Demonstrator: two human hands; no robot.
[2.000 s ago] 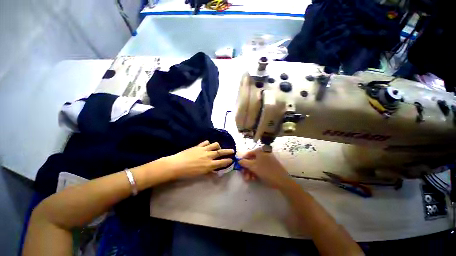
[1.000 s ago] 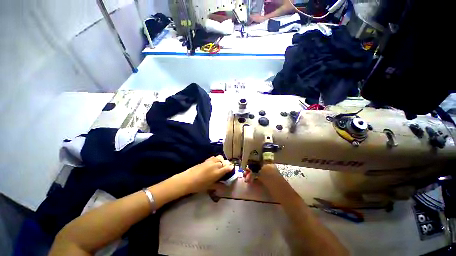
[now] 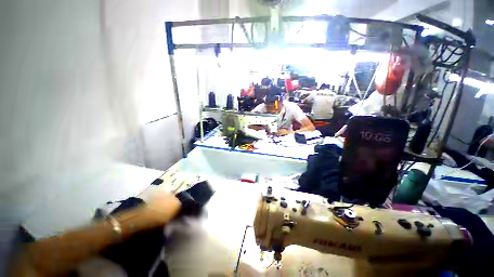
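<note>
My left hand point(image 3: 165, 207) is blurred, at the left over the dark garment point(image 3: 132, 246); a bracelet shows on the wrist. A dark band of cloth point(image 3: 197, 196) sticks out past the fingers. Whether the fingers grip it cannot be told. A blurred pale patch, likely white cloth point(image 3: 187, 243), hangs below the hand. The cream sewing machine point(image 3: 336, 232) stands right of them, with its needle area point(image 3: 271, 257) near the bottom edge and no cloth seen there. My right hand is not in view.
A dark phone-like screen point(image 3: 374, 157) stands behind the machine, beside a heap of dark cloth point(image 3: 322, 170). A light-blue trough point(image 3: 238, 165) runs behind the table. A person point(image 3: 292, 116) sits at another machine ahead. A white wall is at left.
The view has tipped up, showing the workshop ahead. My left hand has moved left, away from the needle, and the dark garment has shifted with it. My right hand has left the picture.
</note>
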